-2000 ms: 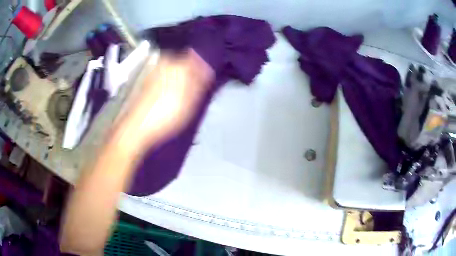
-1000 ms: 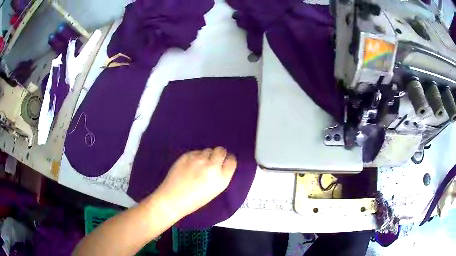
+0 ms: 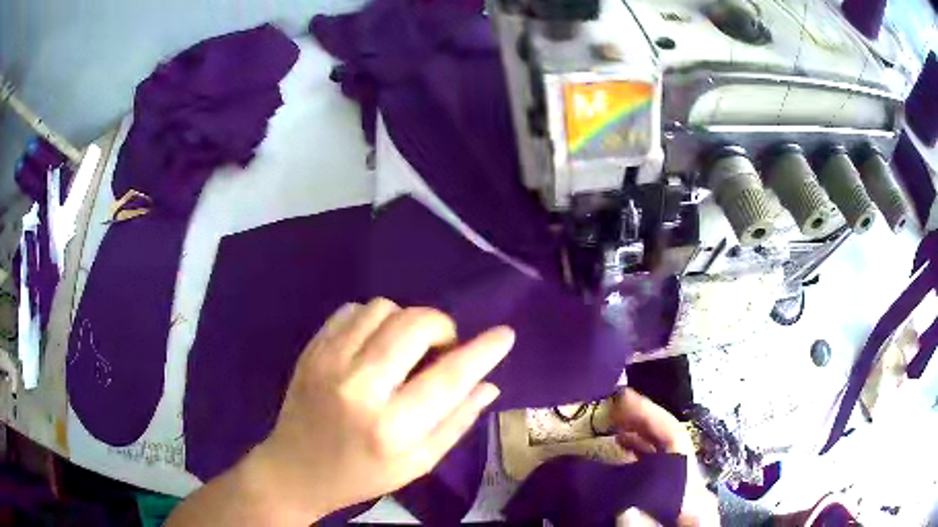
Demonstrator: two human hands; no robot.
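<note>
A dark purple fabric panel [image 3: 267, 309] lies flat on the white table. More purple fabric [image 3: 535, 350] overlaps it and reaches the needle area [image 3: 622, 257] of the overlock machine [image 3: 607, 118]; whether it is one piece or two I cannot tell. My left hand [image 3: 396, 396] rests palm down on the fabric, left of the needle area, fingers slightly apart. My right hand [image 3: 658, 448] is at the table's front edge below the needle, fingers and thumb around a purple fabric edge [image 3: 607, 489], partly hidden by it. The panel's lower part is hidden behind my left hand and forearm.
A rounded purple piece [image 3: 123, 319] and a crumpled purple heap [image 3: 206, 103] with a tan tie [image 3: 131, 206] lie left. Gathered purple fabric [image 3: 442, 82] hangs beside the machine head. Four tension knobs [image 3: 741, 196] stick out right. A yellow metal bracket [image 3: 519, 443] is at the front edge.
The view has shifted right and closer to the overlock. My left hand has moved right, nearer the needle, and its fingers have spread. My right hand has come into view holding fabric. Purple fabric now reaches the needle area.
</note>
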